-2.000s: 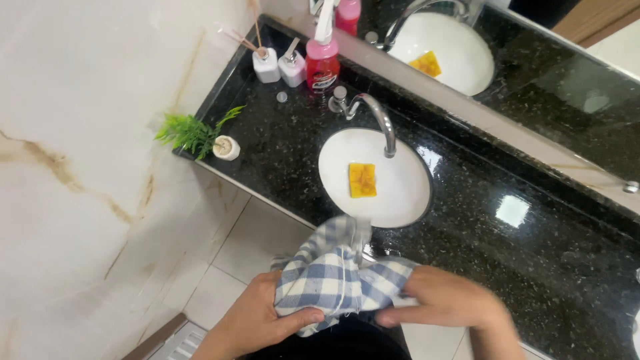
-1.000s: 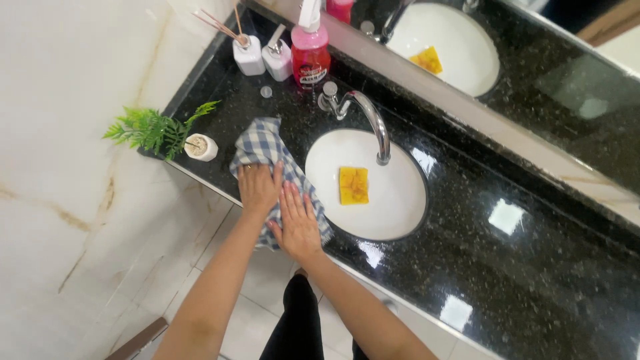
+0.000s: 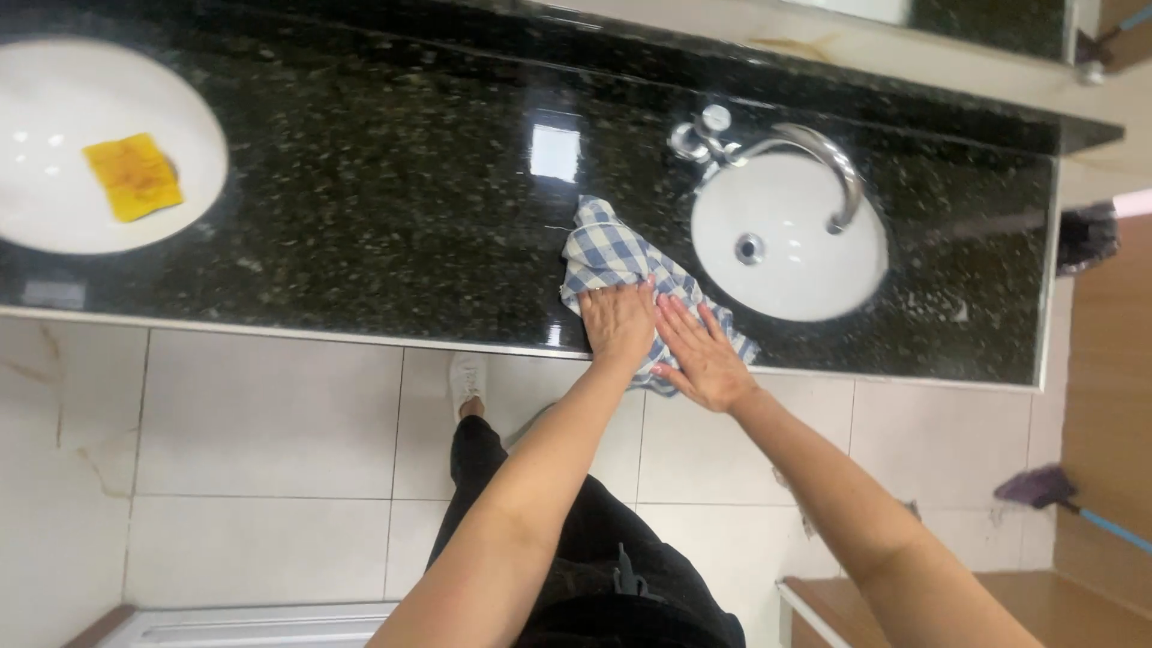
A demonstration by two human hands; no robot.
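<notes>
A blue-and-white checked cloth (image 3: 621, 252) lies bunched on the black granite countertop (image 3: 387, 216), left of the right-hand white basin (image 3: 792, 270), part of it hanging over the front edge. My left hand (image 3: 619, 322) presses flat on the cloth. Beside it, my right hand (image 3: 706, 353) lies on the cloth's lower right part, fingers spread, close to the counter's front edge. Neither hand's fingers are closed around the cloth. A chrome faucet (image 3: 823, 166) arches over this basin. At the far left, a yellow sponge cloth (image 3: 133, 177) rests in another white basin (image 3: 202, 171).
A raised granite backsplash (image 3: 576, 54) runs along the back, with a mirror above it. The counter ends at the right. On the tiled floor (image 3: 270, 414) stands my shoe (image 3: 467, 378). A purple mop head (image 3: 1035, 487) with a blue handle is at the lower right.
My hands and the checked cloth have moved right along the counter, from beside the basin with the yellow sponge cloth to beside the other basin. The view has shifted right with them.
</notes>
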